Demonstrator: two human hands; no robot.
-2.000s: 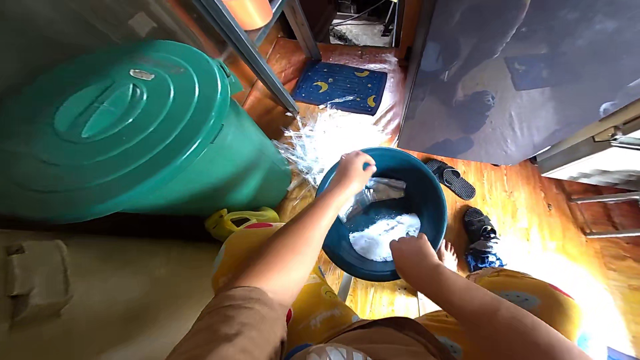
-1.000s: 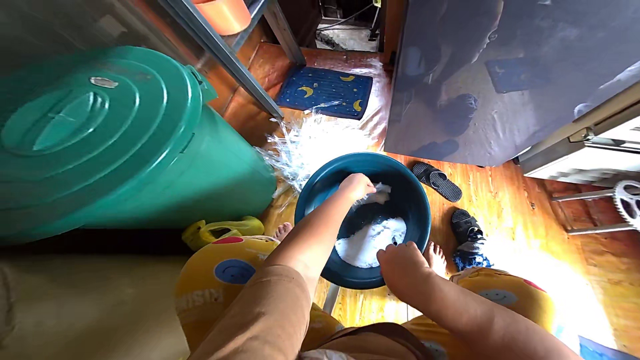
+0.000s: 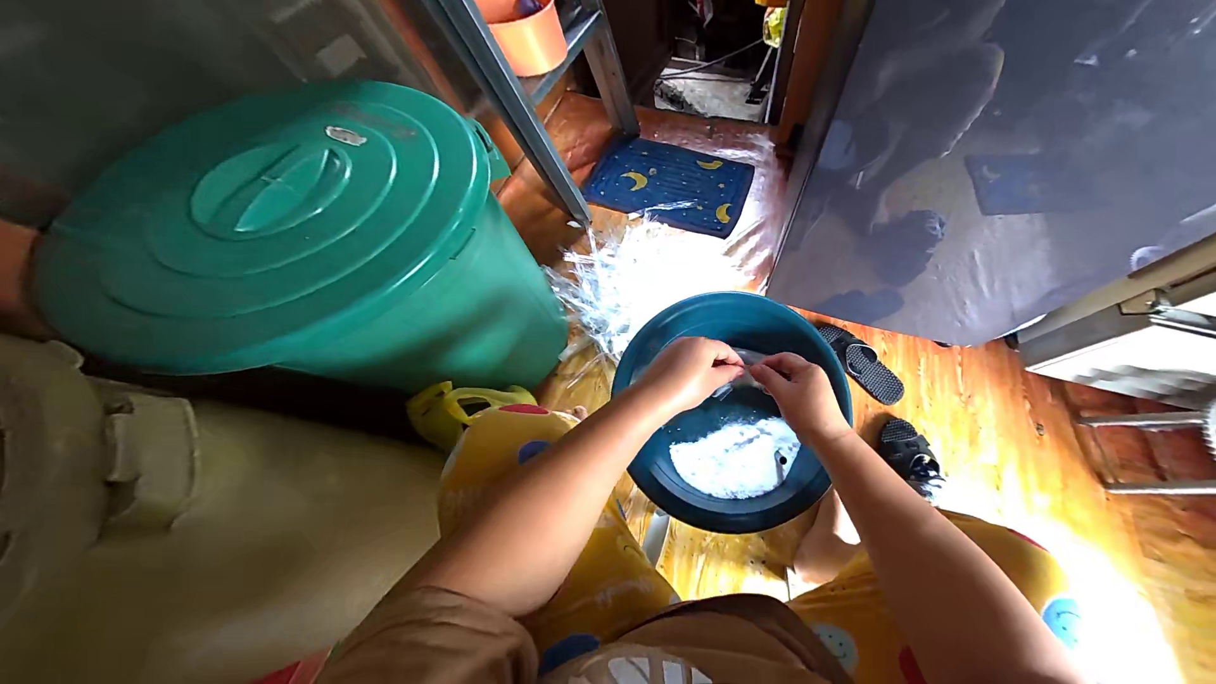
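A dark teal plastic basin (image 3: 651, 475) sits between my legs, with white granular or powdery material (image 3: 736, 459) in its lower part. Over the basin's middle my left hand (image 3: 692, 372) and my right hand (image 3: 800, 391) meet fingertip to fingertip, pinching the edge of a clear plastic bag or film (image 3: 750, 357). Most of that film is hidden by my fingers and the basin's shade. A small dark object (image 3: 781, 458) lies on the white material at its right side.
A large lidded green plastic bin (image 3: 380, 313) stands at left. Beyond the basin, clear plastic strips (image 3: 627, 285) lie in a heap, near a blue mat with moons (image 3: 670, 185). Black slippers (image 3: 872, 369) are at right. A metal rack (image 3: 532, 123) and a yellow-green plastic item (image 3: 442, 413) stand close by.
My right hand has moved from the basin's near right rim up to my left hand, and the two now meet at the film. The white material remains in the basin.
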